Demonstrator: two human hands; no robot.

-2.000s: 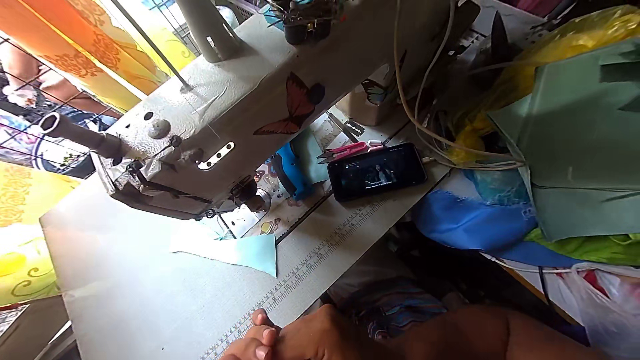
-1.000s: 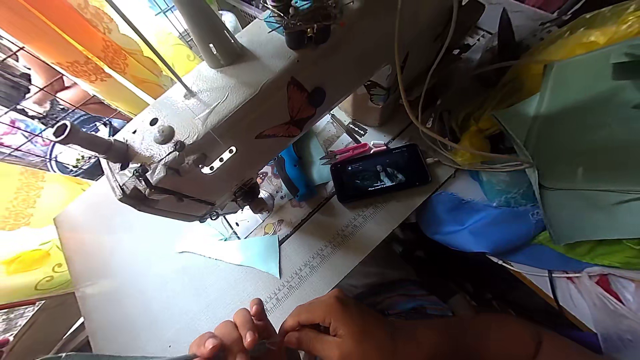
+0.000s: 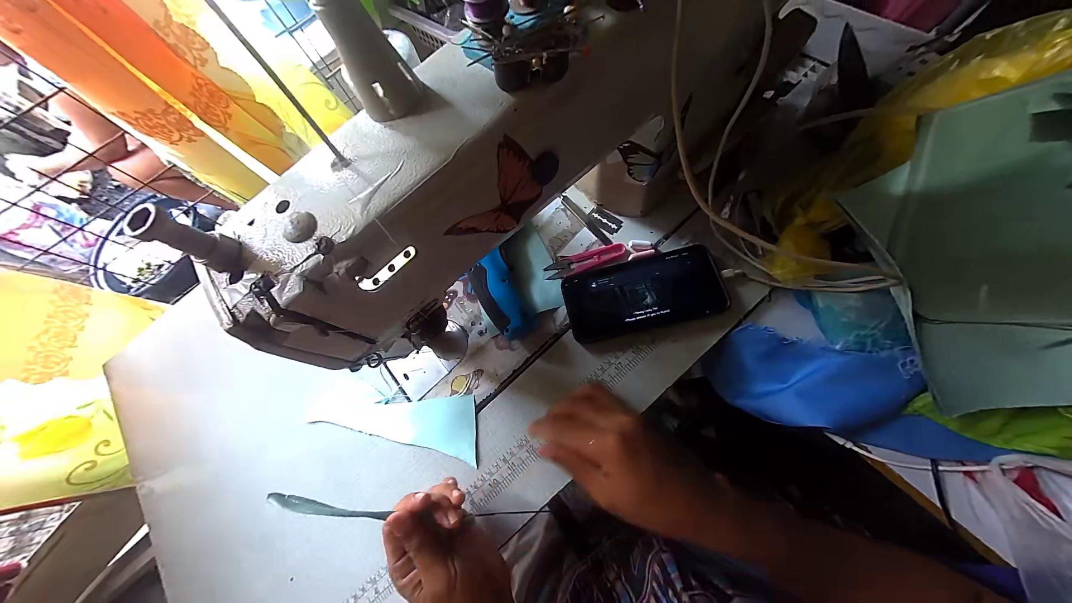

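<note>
My left hand [image 3: 440,540], at the bottom centre, pinches a narrow grey-green fabric strip [image 3: 322,507] that extends leftward over the white sewing table. A thin dark thread or cord runs from its fingertips to the right. My right hand [image 3: 595,444] hovers over the ruler markings near the table edge, its fingers loosely bent; whether it holds a thread cannot be made out. Above my left hand, a pale blue fabric piece [image 3: 427,423] lies below the needle area of the sewing machine [image 3: 402,201].
A lit smartphone [image 3: 645,293], pink thread snips [image 3: 595,258] and a blue tool [image 3: 500,293] lie right of the needle. White cables [image 3: 796,264] hang beside the machine. Blue fabric [image 3: 812,377] and green fabric [image 3: 997,251] are piled at right. A pincushion [image 3: 528,42] sits on top.
My hands were close together at the table edge; my right hand has moved up and away from my left. The grey-green strip now shows, stretching left from my left hand.
</note>
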